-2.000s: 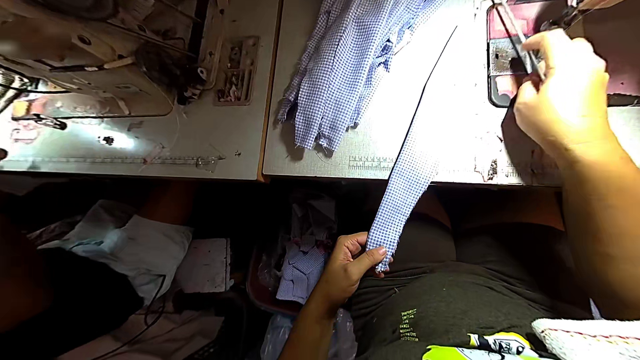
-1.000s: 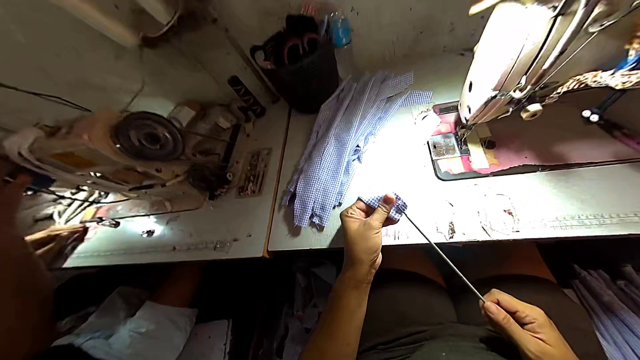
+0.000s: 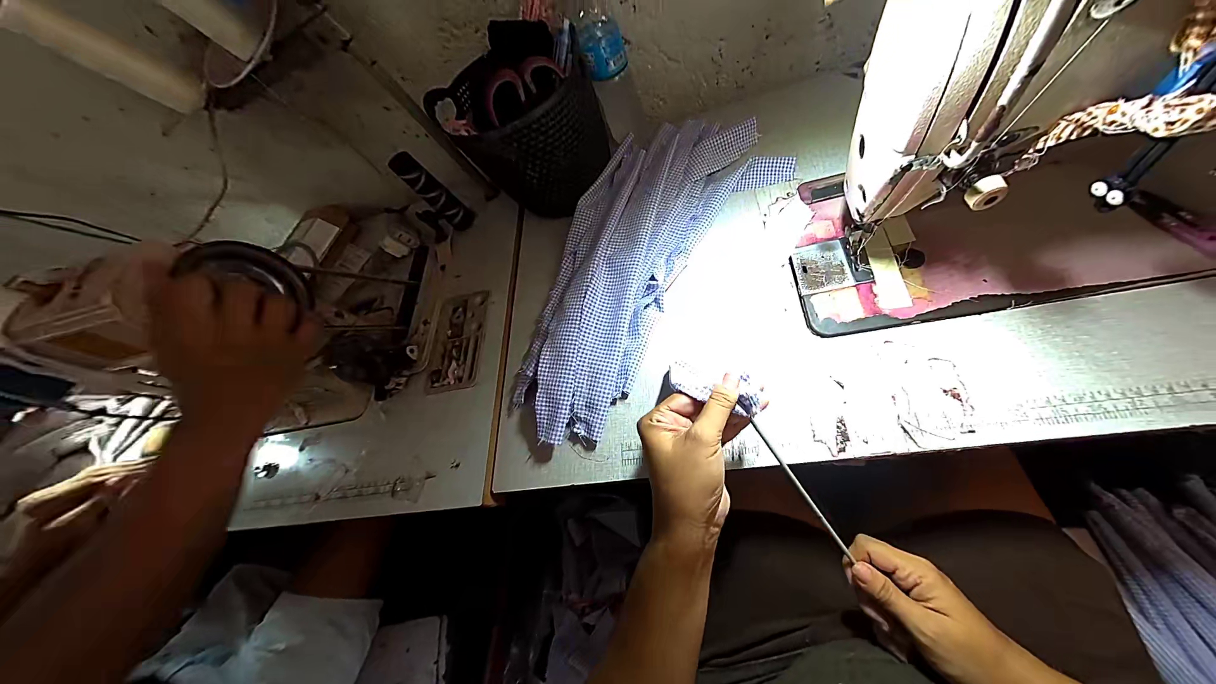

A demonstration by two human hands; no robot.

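My left hand (image 3: 692, 446) pinches a bunched strip of blue-and-white checked fabric (image 3: 701, 384) over the front edge of the sewing table. A thin metal rod (image 3: 803, 489) runs from that bunched cloth down to my right hand (image 3: 902, 589), which is closed on its lower end above my lap. How far the rod goes into the cloth is hidden. Behind my left hand lies a pile of checked fabric strips (image 3: 617, 294). To the right stands a sewing machine (image 3: 902, 123), its needle area above a metal plate (image 3: 825, 268).
A co-worker's hand (image 3: 228, 332) is on the handwheel (image 3: 245, 271) of another sewing machine at left. A black plastic basket (image 3: 541, 142) with scissors stands at the back, near a blue bottle (image 3: 602, 47). More checked strips (image 3: 1159, 570) lie at lower right. A small parts tray (image 3: 458, 342) is set in the left table.
Two seconds ago my right hand was at the machine and the strip hung long from my left hand; now it is bunched at the rod. The co-worker's hand has come onto the handwheel.
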